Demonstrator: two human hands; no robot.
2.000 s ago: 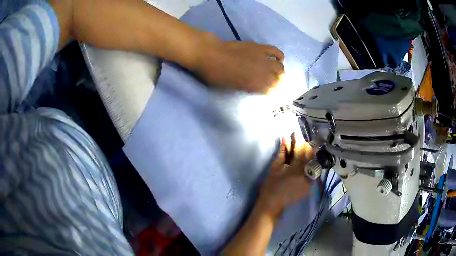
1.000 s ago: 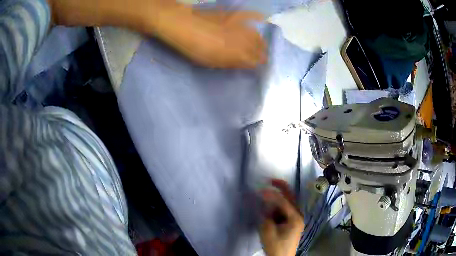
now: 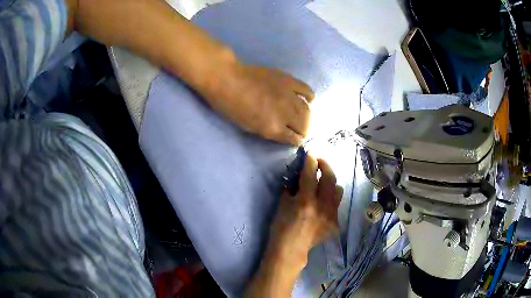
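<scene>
A large light blue-grey shirt panel [image 3: 204,174] lies flat on the machine table, its right part in lamp glare by the needle. My left hand [image 3: 265,105] rests on the panel with curled fingers left of the needle; its fingertips are lost in shadow and glare. My right hand [image 3: 308,212] is just below, its fingertips close to my left hand's. It holds a small dark tool, likely thread snips [image 3: 298,169], partly hidden. A thin dark line runs down the panel beside the presser foot area [image 3: 340,137], where details are washed out.
The white sewing machine head [image 3: 431,139] stands at the right, its arm running to the bottom edge. Thin blue strips [image 3: 367,256] fan out beside the arm. A phone [image 3: 425,61] lies by dark green cloth [image 3: 474,41] at upper right. Something red [image 3: 177,282] is low by the lap.
My left hand swept up and left over the panel, then came back down towards the needle. My right hand drew back from the needle, then moved up-left to meet it. The panel has shifted.
</scene>
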